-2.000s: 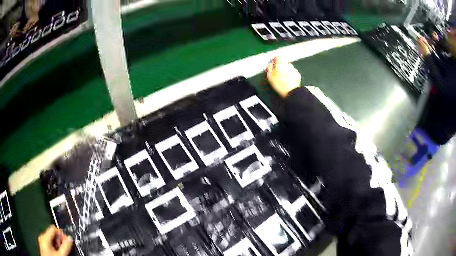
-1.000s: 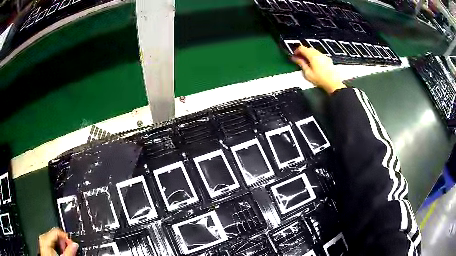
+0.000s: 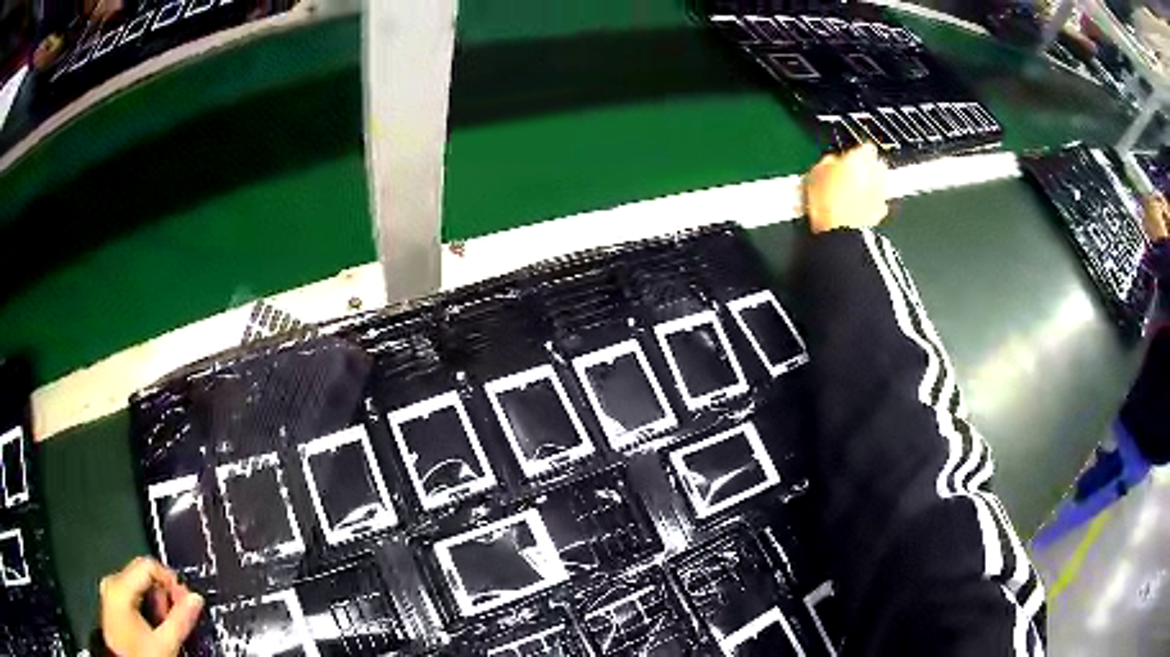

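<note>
A large glossy black tray (image 3: 603, 513) lies in front of me with white-bordered panels (image 3: 445, 445) in its pockets. Two panels lie sideways below the top row. A clear sheet with small pale marks (image 3: 272, 321) lies over the tray's upper left and sticks out past its far edge. My left hand (image 3: 152, 610) is at the tray's lower left, fingers curled, thumb near the fingertips; whether it holds anything is unclear. My right hand (image 3: 847, 190) is stretched over the pale rail at the near left corner of a farther tray (image 3: 885, 90); its fingertips are hidden. No tweezers can be made out.
A pale rail (image 3: 565, 238) with an upright metal post (image 3: 408, 154) separates my bench from a green surface (image 3: 257, 193). Other trays show at the left edge, far left and right (image 3: 1097, 231). A person's hand (image 3: 1157, 216) and dark sleeve are at the right.
My right hand has reached from beside the rail to the farther tray, which now sits further right than a second ago. The clear sheet, slanting across the left earlier, now lies flatter. My left hand stays put.
</note>
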